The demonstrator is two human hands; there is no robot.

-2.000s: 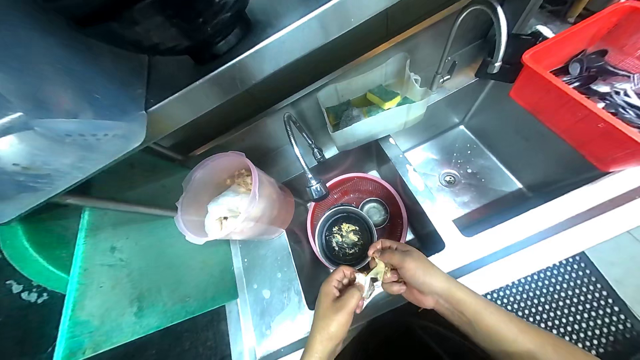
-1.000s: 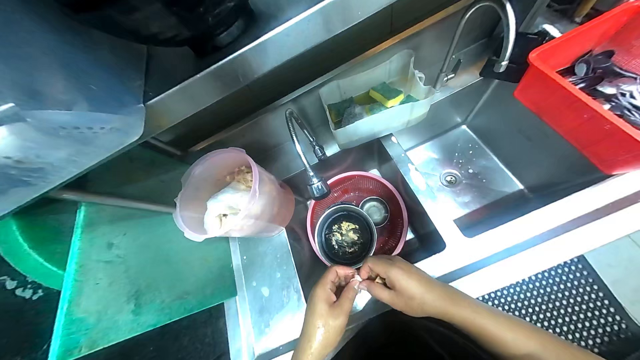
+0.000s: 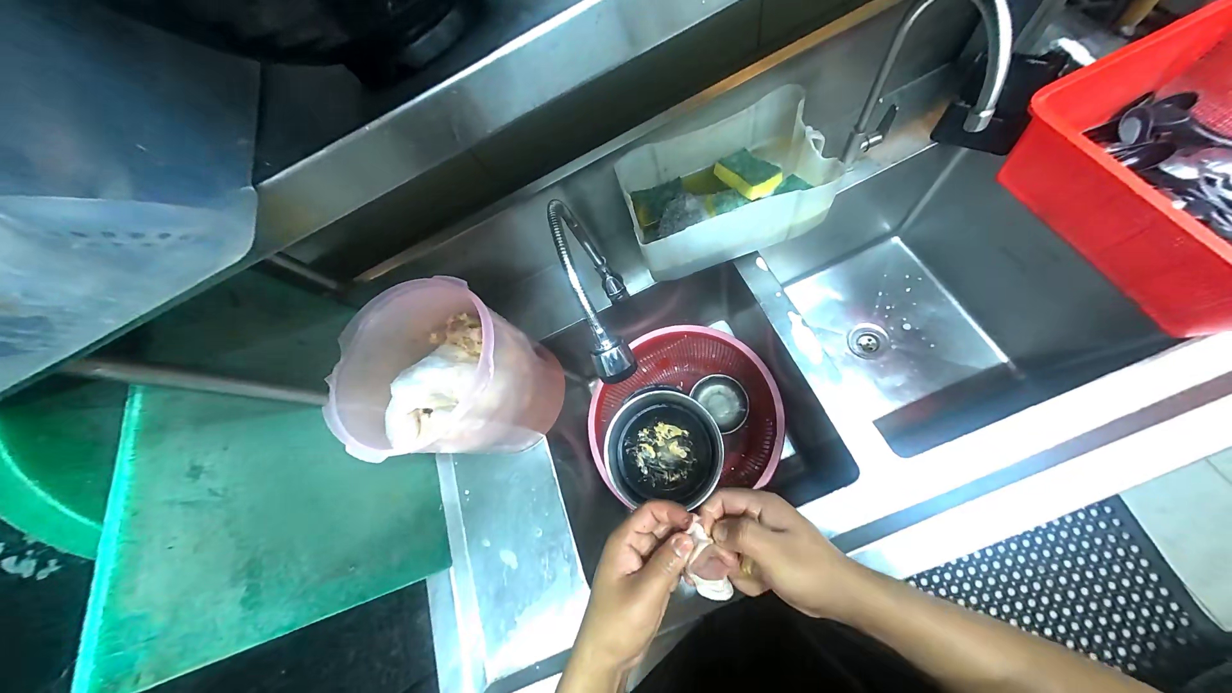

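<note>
A small pale, soft piece of food [image 3: 710, 570], its kind unclear, is pinched between my left hand [image 3: 640, 577] and my right hand [image 3: 775, 549], just in front of the sink edge. Beyond my fingers a metal bowl [image 3: 616, 452] holds dark liquid with yellowish scraps [image 3: 664, 450] in it. The bowl stands in a red plastic colander [image 3: 763, 433] in the left basin, beside a smaller metal bowl [image 3: 722, 402]. Over the colander's back rim hangs the head of a flexible faucet [image 3: 613, 361].
A pink translucent bucket [image 3: 520, 385] with whitish contents stands left of the basin, near a green board [image 3: 279, 510]. Behind are a white tub [image 3: 741, 236] with sponges [image 3: 749, 173] and a second faucet [image 3: 982, 115]. A red crate [image 3: 1107, 221] of utensils is at right.
Both hands stay close together by the metal bowl while their fingers have shifted around the pale piece. More of that piece now shows below the fingertips than one second ago.
</note>
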